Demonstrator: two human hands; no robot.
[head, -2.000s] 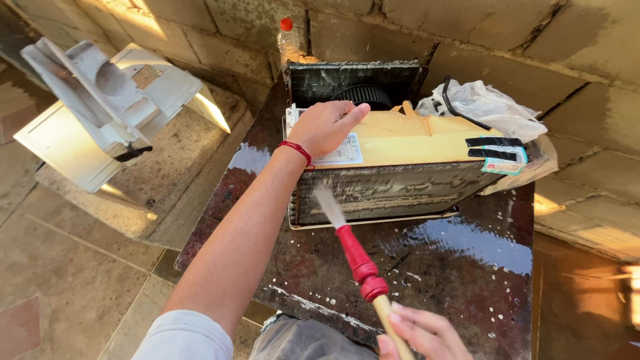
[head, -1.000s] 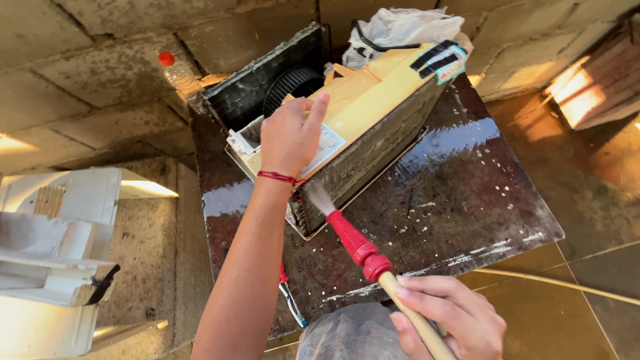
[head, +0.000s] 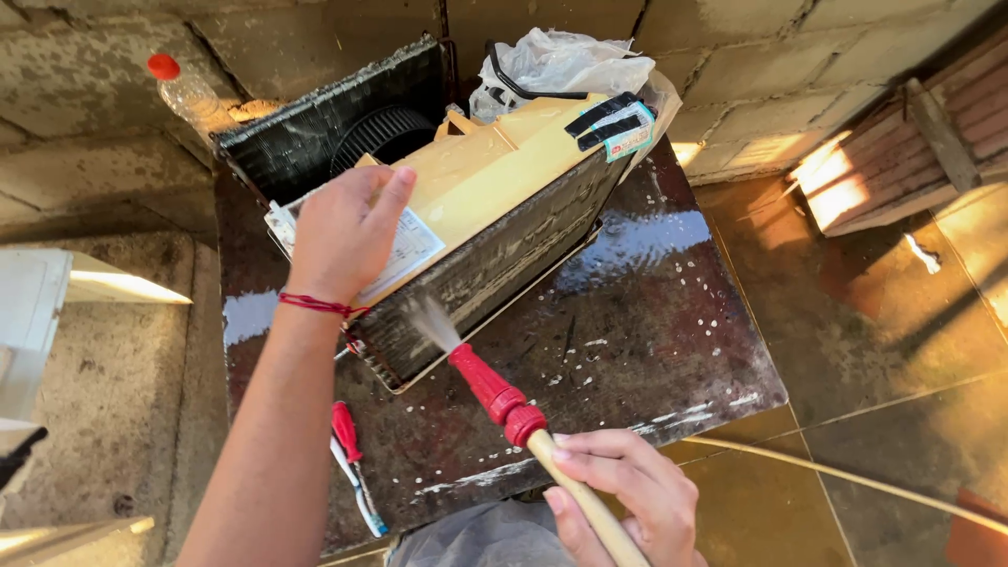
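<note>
My right hand (head: 630, 492) holds a pale hose (head: 587, 504) just behind its red spray nozzle (head: 492, 386). Water (head: 433, 324) sprays from the nozzle onto the lower left end of a dark finned coil (head: 504, 256). The coil forms the near side of an opened air conditioner unit with a yellowish housing (head: 480, 189). My left hand (head: 346, 228) rests on top of the unit, its thumb and fingers gripping the edge near a printed label (head: 405, 248). Behind it are a black fan wheel (head: 382, 138) and a second dark coil (head: 339, 102).
The unit stands on a wet, dark table (head: 630, 339). A red-handled screwdriver (head: 345, 431) and a toothbrush (head: 354, 480) lie near its front edge. Behind are a plastic bottle (head: 189, 94) and a plastic bag (head: 567, 63). White casing parts (head: 27, 323) are at left; a block wall (head: 748, 47) stands behind.
The view has swung round. The spray has moved from the coil's face to its lower left end. My left hand stays on the unit, and the unit sits more slanted relative to the table.
</note>
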